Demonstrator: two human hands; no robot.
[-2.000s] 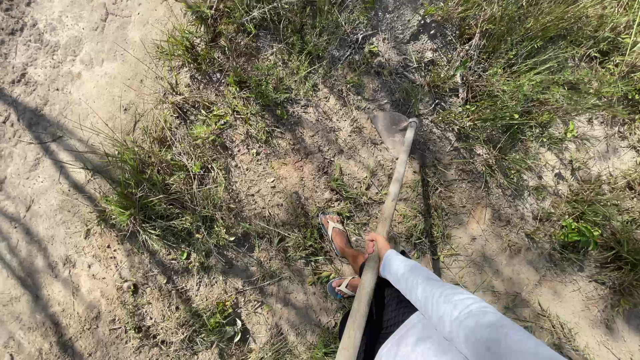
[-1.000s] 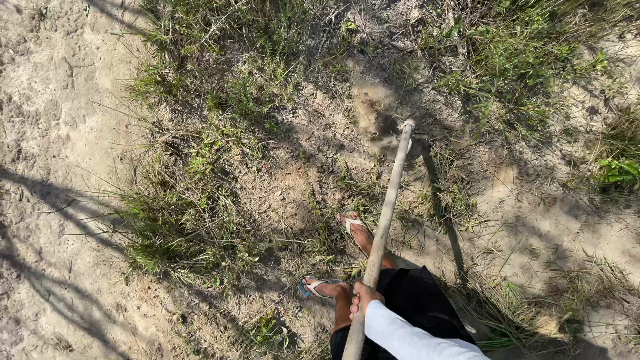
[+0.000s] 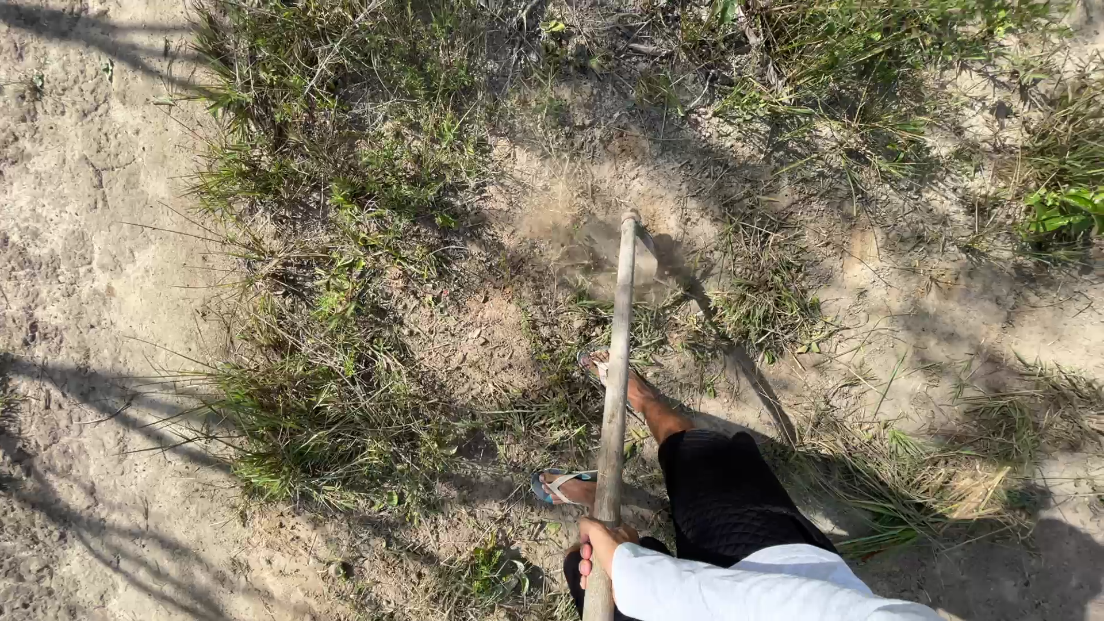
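Observation:
My right hand (image 3: 601, 548), below a white sleeve, is closed around the lower part of a long wooden handle (image 3: 617, 345). The handle runs up the middle of the head view to a hoe-like metal blade (image 3: 642, 256), which is blurred and partly behind dust. The blade is at the ground among loose soil and short grass. My left hand is out of view, and the lower end of the handle is cut off by the bottom edge.
My feet in flip-flops (image 3: 562, 487) stand left of and behind the handle. Grass clumps (image 3: 319, 414) grow on the left beside a strip of bare, pale ground (image 3: 103, 259). Cut or flattened grass (image 3: 914, 483) lies at right, and a leafy green plant (image 3: 1065, 211) is near the right edge.
The blade has come down the view, closer to my feet, with dust rising around it. My right hand stays on the handle, which now stands more upright in the view.

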